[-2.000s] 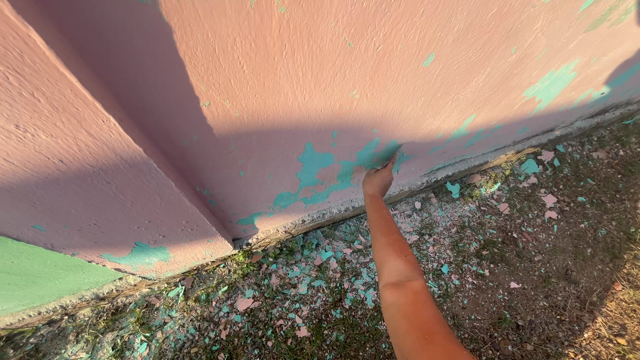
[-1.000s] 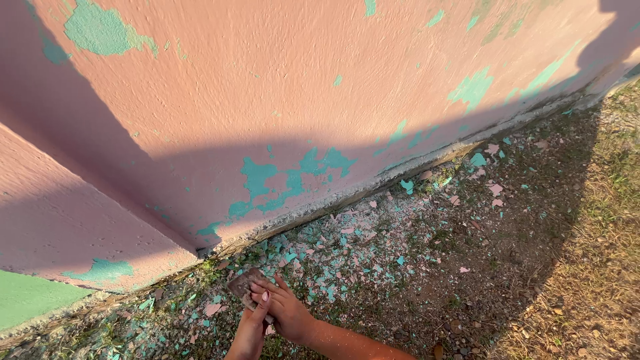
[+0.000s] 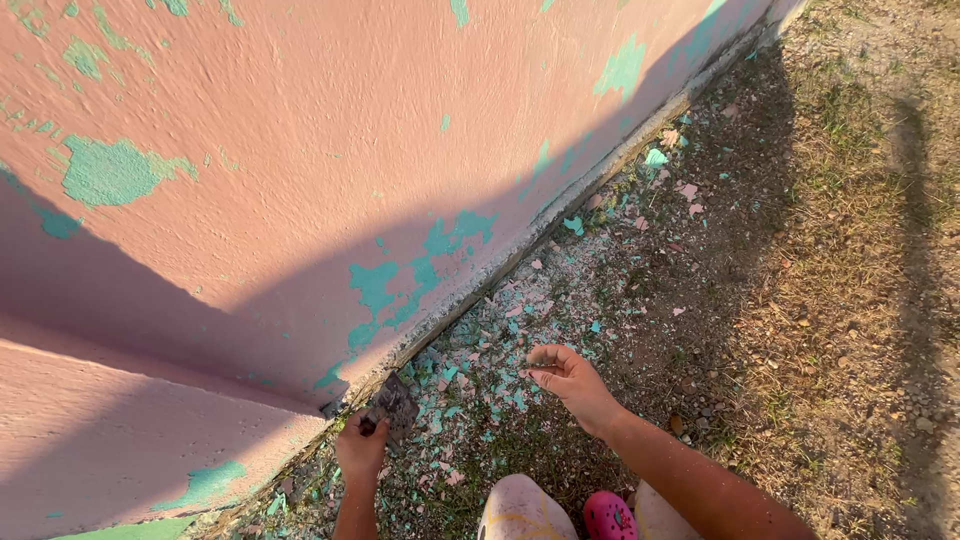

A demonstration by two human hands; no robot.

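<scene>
My left hand (image 3: 363,444) grips a dark, worn flat scraper-like piece (image 3: 395,411), its blade pointing up near the foot of the wall. To the right, my right hand (image 3: 571,382) hovers over the littered ground with fingers curled and parted, nothing seen in them. The pink painted wall (image 3: 300,150) has bare turquoise patches (image 3: 373,285) low down, in shadow, and a larger one (image 3: 109,172) at upper left.
Pink and turquoise paint flakes (image 3: 517,322) lie over soil and grass along the rough concrete wall base (image 3: 480,289). A projecting wall section (image 3: 150,427) stands at lower left. My knee (image 3: 525,510) and a pink clog (image 3: 610,517) show below.
Two seconds ago one hand was at the turquoise patch on the wall; a second ago both hands were together around the flat piece. Now they are apart, with the piece in my left hand.
</scene>
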